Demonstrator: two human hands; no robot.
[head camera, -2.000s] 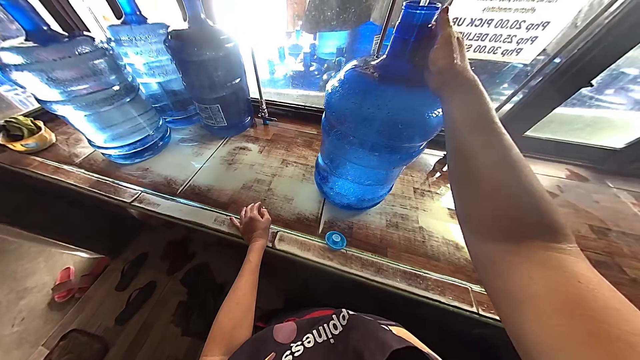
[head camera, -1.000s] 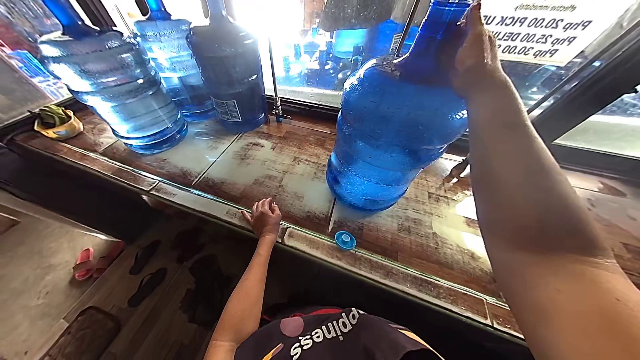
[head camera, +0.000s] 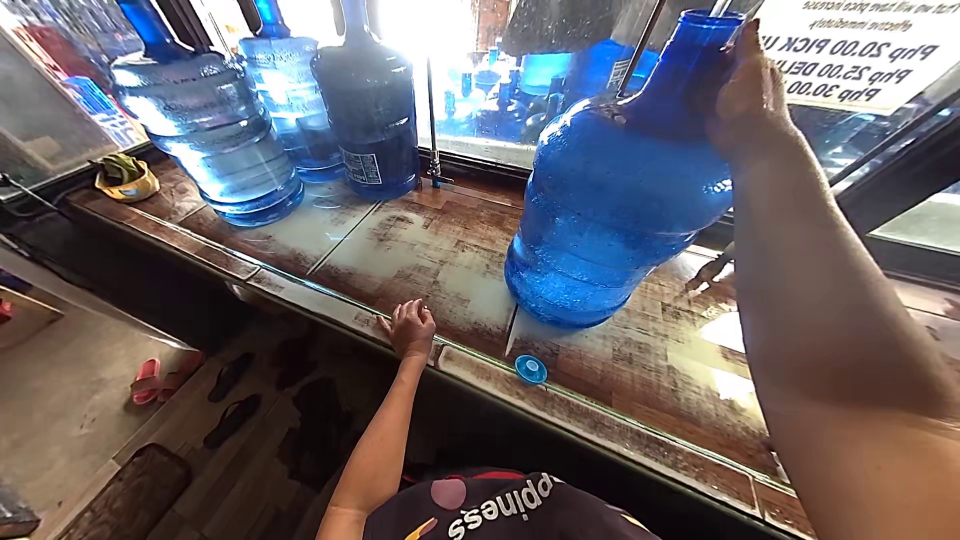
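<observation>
A large blue plastic water jug (head camera: 615, 195) stands on the tiled counter (head camera: 420, 240), a thin tube or spout at its open mouth. My right hand (head camera: 750, 90) rests against the far side of its neck; its fingers are partly hidden, so a grip cannot be made out. My left hand (head camera: 411, 326) lies on the counter's front edge with nothing in it, fingers slightly curled and apart. Between the hands, near the edge, is a light blue round cap (head camera: 531, 369). To the left stand several more jugs, among them a clear blue one (head camera: 217, 142) and a darker one (head camera: 367, 112).
A small metal tap (head camera: 435, 171) rises by the window behind the counter. A yellow bowl (head camera: 129, 184) with green stuff sits at the far left. More jugs show behind the glass. Pink slippers (head camera: 147, 381) and dark flip-flops (head camera: 232, 420) lie on the floor below.
</observation>
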